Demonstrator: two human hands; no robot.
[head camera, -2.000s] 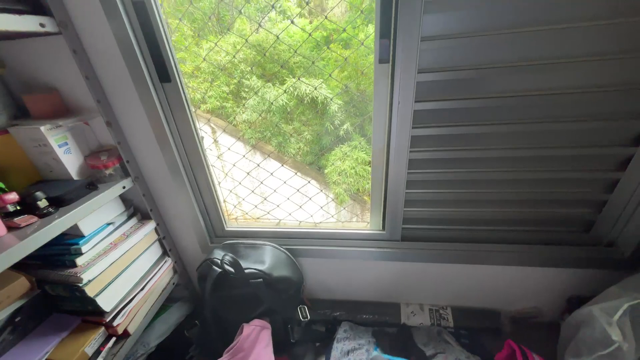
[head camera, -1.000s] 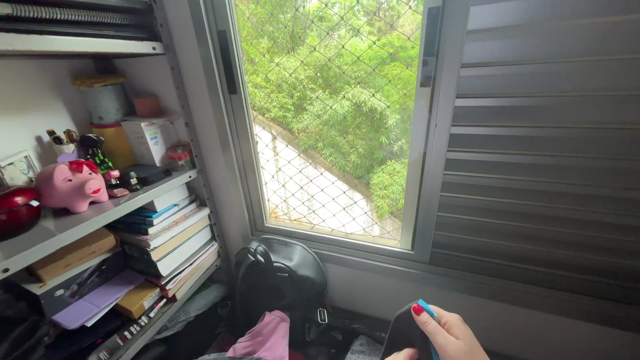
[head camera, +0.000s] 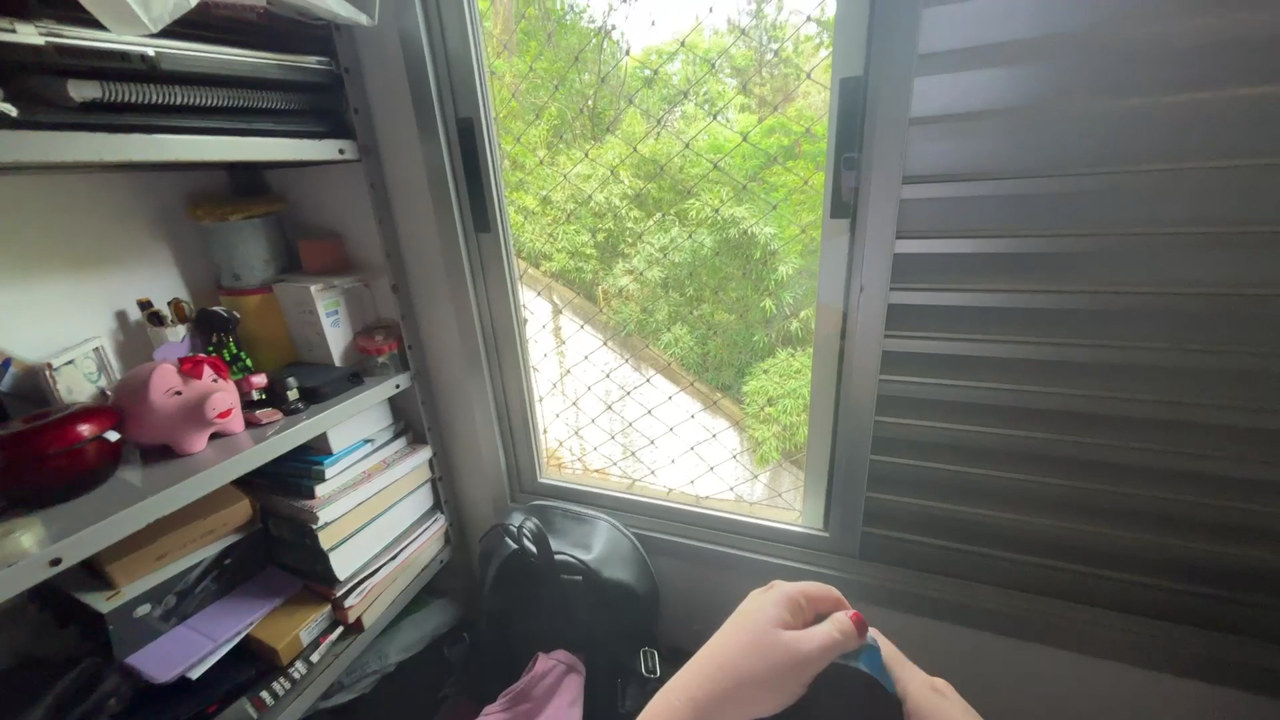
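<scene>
At the bottom right of the view, my left hand (head camera: 775, 645) has its thumb and fingers closed on a small blue item (head camera: 872, 664), too hidden to name. My right hand (head camera: 930, 688) is close against it on the right, its fingers mostly out of sight, so its grip cannot be made out. Below and between the hands is something dark, largely cut off by the frame's edge. Left of my left hand, a black backpack (head camera: 570, 590) leans under the window, with pink cloth (head camera: 540, 687) in front of it.
Metal shelves (head camera: 230, 440) on the left hold a pink piggy bank (head camera: 180, 402), a red round object (head camera: 55, 450), stacked books (head camera: 370, 500) and boxes. A netted window (head camera: 660, 290) stands ahead, with a grey louvred shutter (head camera: 1080, 350) to its right.
Both hands have come into view since the oldest frame. My left hand shows much more than one second ago and is now at the blue item. The view has turned left and up.
</scene>
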